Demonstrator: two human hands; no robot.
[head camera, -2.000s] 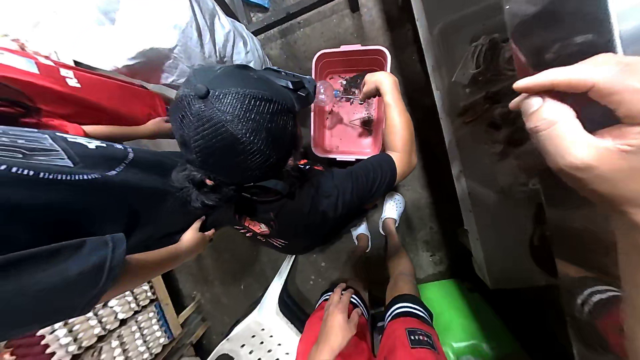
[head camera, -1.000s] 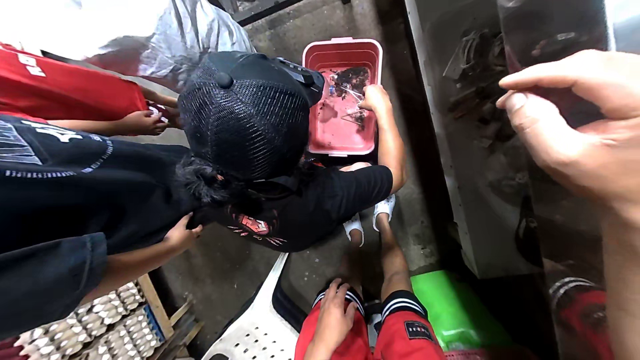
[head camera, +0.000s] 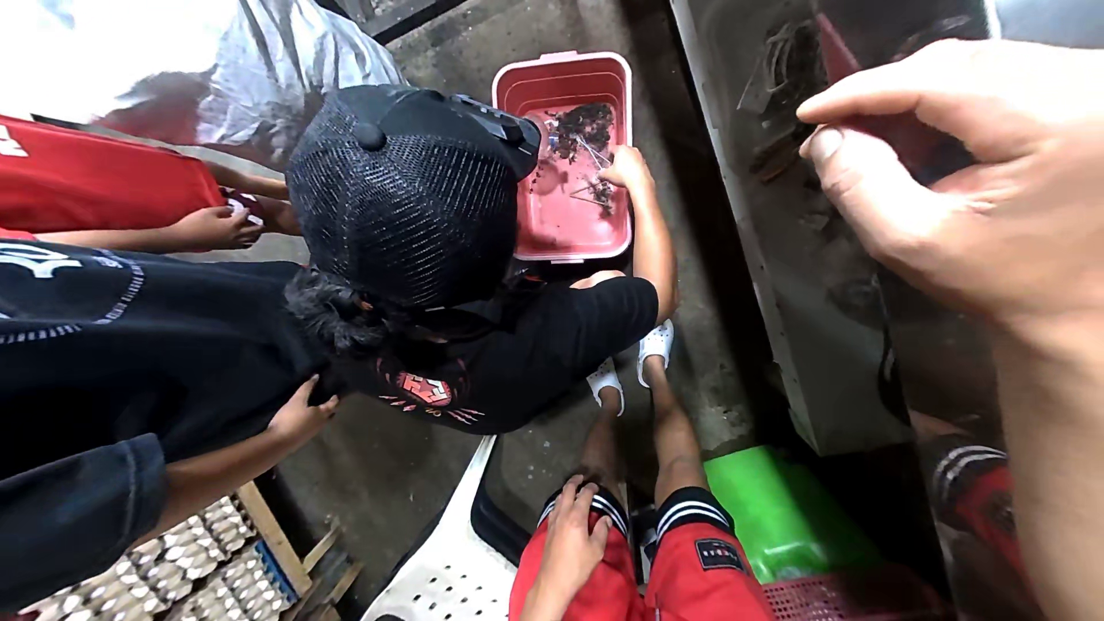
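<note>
My right hand (head camera: 940, 164) is raised at the right, large and close to the camera. Its thumb and forefinger tips are a little apart, with nothing visible between them. My left hand (head camera: 573, 539) rests on the leg of the red shorts (head camera: 699, 561), fingers slightly spread. A pink plastic tub (head camera: 573, 233) stands on the floor ahead, with dark crumbly clumps (head camera: 585, 128) and thin light sticks or wires (head camera: 595, 153) inside. Another person in a black mesh cap (head camera: 405, 198) leans over it, a hand (head camera: 630, 168) at the thin pieces.
Grey metal furniture (head camera: 750, 224) runs along the right. A white perforated plastic chair (head camera: 457, 561), a green plastic object (head camera: 776, 509) and egg trays (head camera: 198, 561) stand below. Other people in a red shirt (head camera: 103, 181) and dark shirts crowd the left, near a silvery sheet (head camera: 293, 69).
The capped person's hand has moved from the tub's upper right part down to its right side. My right hand stays raised, and my left hand stays on the leg.
</note>
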